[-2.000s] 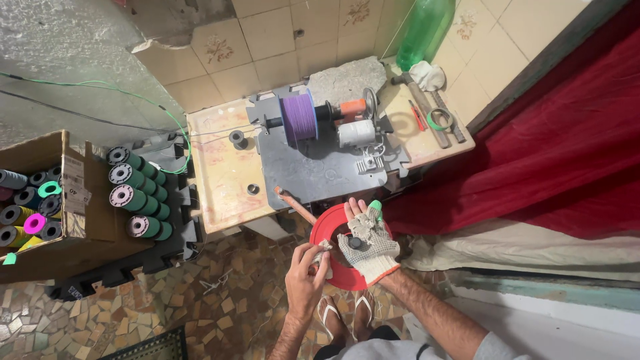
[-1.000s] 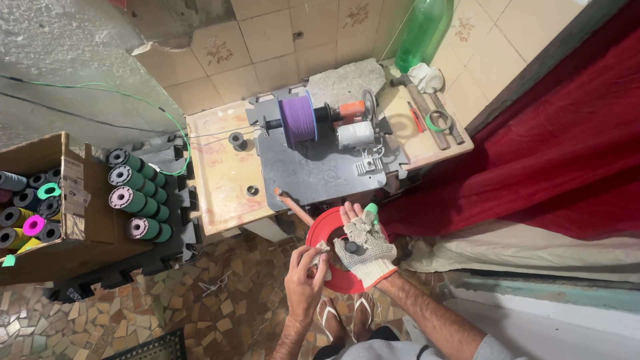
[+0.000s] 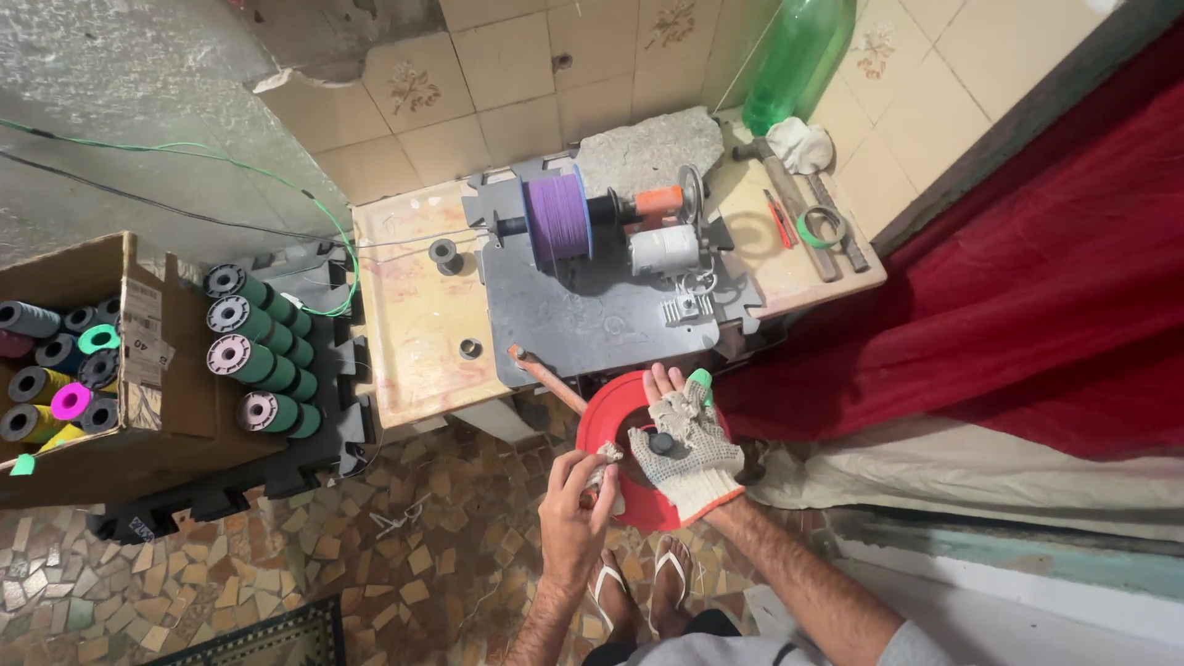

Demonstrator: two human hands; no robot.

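My left hand (image 3: 575,509) pinches a small whitish bit of cloth or fibre (image 3: 609,455) over the left side of a red ring-shaped rim (image 3: 599,421). My right hand (image 3: 689,439), in a knitted white glove with bare fingertips, lies palm up over the ring's right side. A small dark round piece (image 3: 660,443) rests in its palm, and something green (image 3: 701,379) covers one fingertip. Above the hands, a spool of purple line (image 3: 558,217) is mounted on a shaft beside a small electric motor (image 3: 664,250) on a grey board (image 3: 601,324).
A cardboard box (image 3: 143,370) of thread spools stands left, beside stacked green spools (image 3: 268,412). On the counter (image 3: 416,388) are an empty spool (image 3: 446,256), a hammer (image 3: 791,203), a red utility knife (image 3: 779,219) and green tape (image 3: 820,227). A red curtain (image 3: 1017,277) hangs right.
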